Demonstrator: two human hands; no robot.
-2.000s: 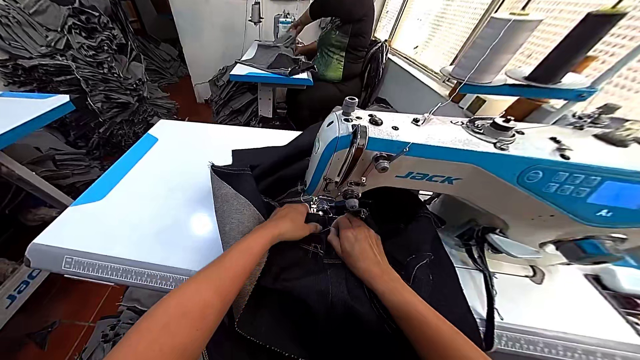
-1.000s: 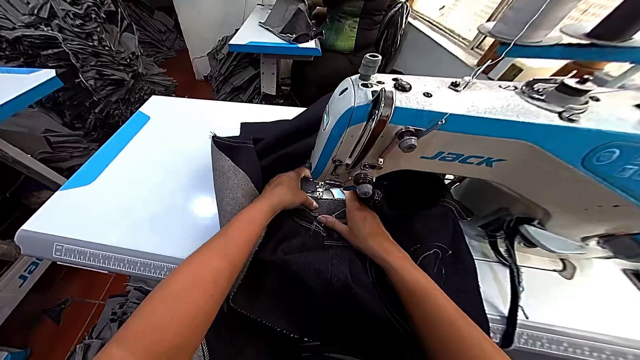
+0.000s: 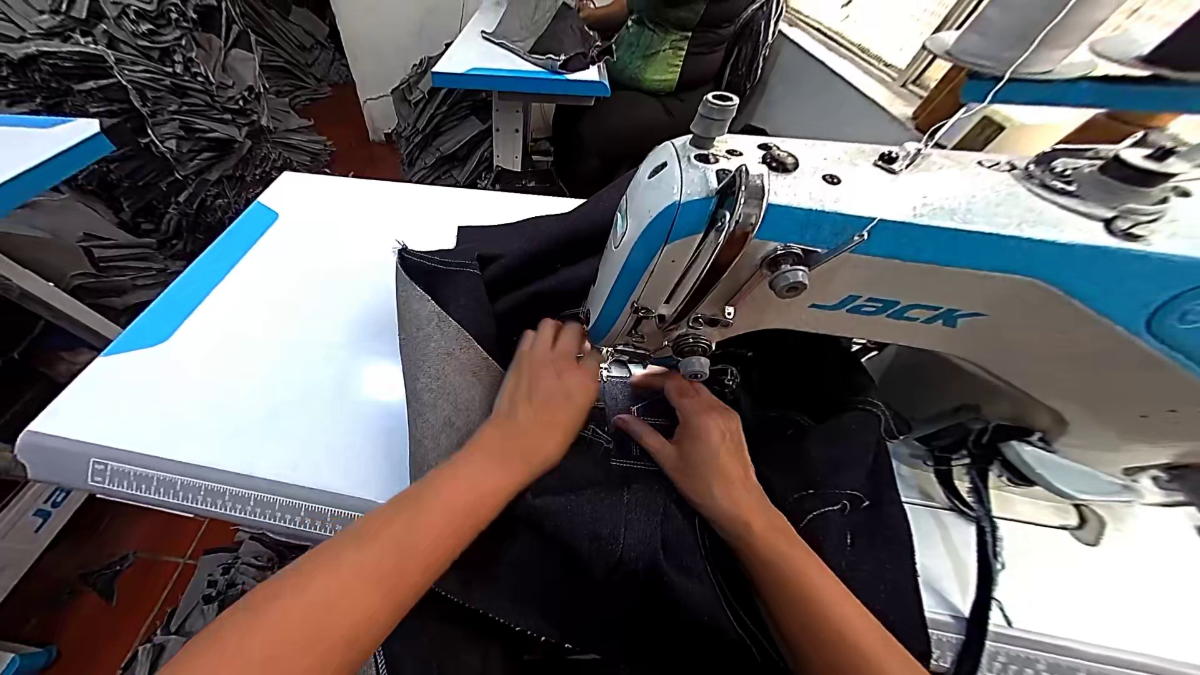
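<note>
A dark denim garment [image 3: 600, 534] lies spread over the sewing table and runs under the head of a white and blue Jack sewing machine [image 3: 900, 272]. My left hand [image 3: 553, 384] is at the left of the presser foot [image 3: 619, 361], fingers curled and slightly blurred near the needle area; what they touch is hidden. With thumb and fingers spread on the denim, my right hand [image 3: 698, 431] lies just right of the foot, beside a narrow denim strip [image 3: 621, 403] with light stitching. Its fingertips reach under the machine head.
The white table [image 3: 281, 356] has a blue edge and a printed ruler. Dark strips [image 3: 980, 544] hang at the right below the machine arm. Thread cones [image 3: 1031, 37] stand behind. A person [image 3: 694, 56] sits at another table [image 3: 520, 84]; piles of dark cloth [image 3: 159, 112] lie at the left.
My left hand has lifted from the denim strip toward the machine head's left side. My right hand stays on the denim near the foot. The view has moved closer to the machine.
</note>
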